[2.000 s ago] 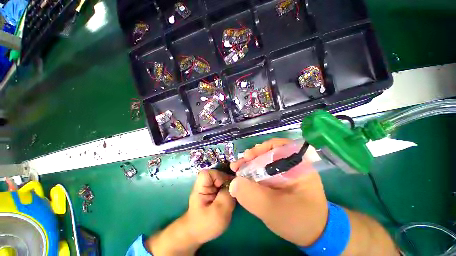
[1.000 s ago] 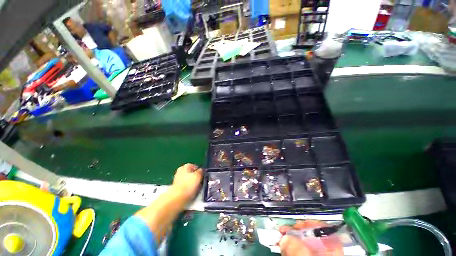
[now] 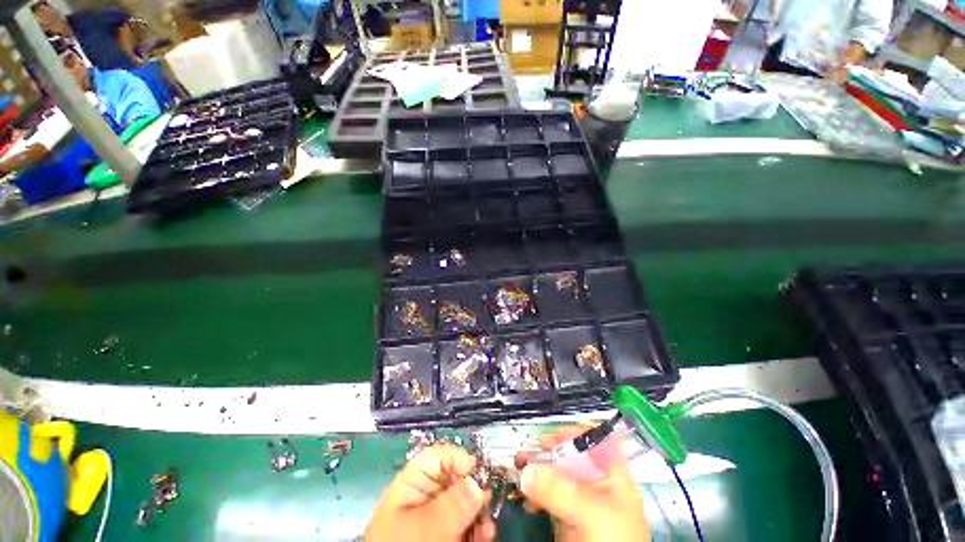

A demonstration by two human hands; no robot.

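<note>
My right hand (image 3: 593, 498) holds the pinkish glue syringe (image 3: 590, 453) like a pen, its tip pointing left. The bright green adapter (image 3: 650, 423) is on its back end, with a clear air hose (image 3: 788, 423) curving right. My left hand (image 3: 429, 498) is beside it, its fingertips pinched at a small wired assembly (image 3: 484, 476), partly hidden by the fingers. A loose pile of assemblies (image 3: 421, 439) lies just behind my left hand. The black compartment tray (image 3: 640, 365) stands across the pale strip, with small assemblies in its nearer pockets.
A yellow and blue fan (image 3: 42, 476) is at lower left, with loose assemblies (image 3: 161, 493) beside it. Another black tray (image 3: 889, 371) is at right, and one (image 3: 217, 148) at back left. A dark container (image 3: 607, 132) stands behind the main tray. People in blue are in the background.
My left hand has moved from the main tray's left edge back beside the syringe. The camera view has shifted right, bringing the right-hand tray further into view.
</note>
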